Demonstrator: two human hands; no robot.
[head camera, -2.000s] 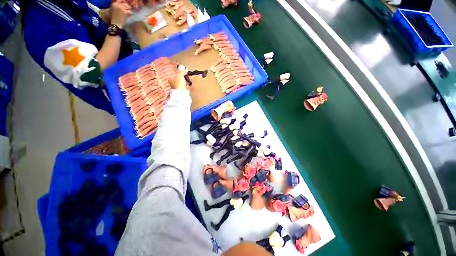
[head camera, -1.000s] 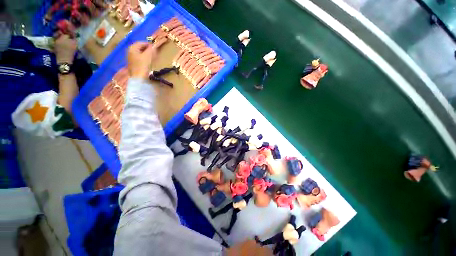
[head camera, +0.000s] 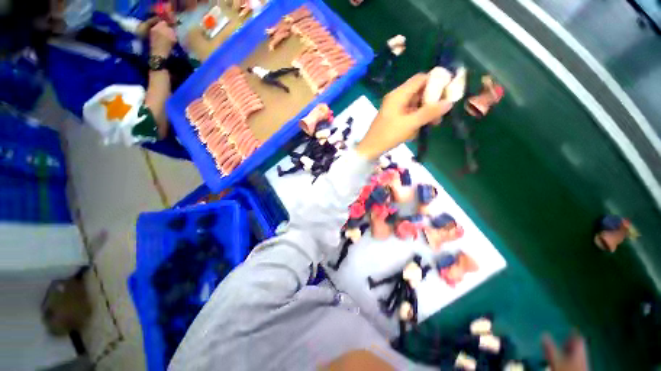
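My left hand (head camera: 409, 109), in a grey sleeve, is above the conveyor's near edge. Its fingers pinch a leg assembly (head camera: 443, 81) by its cream top; dark legs hang below, blurred, and may belong to more than one piece. My right hand (head camera: 569, 355) is blurred and cut off at the lower right edge; its fingers are apart with nothing visible between them. Leg assemblies (head camera: 315, 156) and tan-orange torsos with red and navy areas (head camera: 441, 230) lie mixed on a white board (head camera: 475, 264). More leg assemblies (head camera: 487, 342) lie near my right hand.
A blue tray (head camera: 196, 153) holds rows of flesh-coloured limbs and one leg assembly. The green conveyor (head camera: 551, 181) carries spaced torsos (head camera: 612, 233) and leg assemblies. A blue crate (head camera: 148, 290) of dark pieces stands at lower left. Another person's arm (head camera: 158, 87) is beyond the tray.
My left hand has moved from the blue tray to above the conveyor and now holds a leg assembly. My right hand now shows at lower right. The view has shifted.
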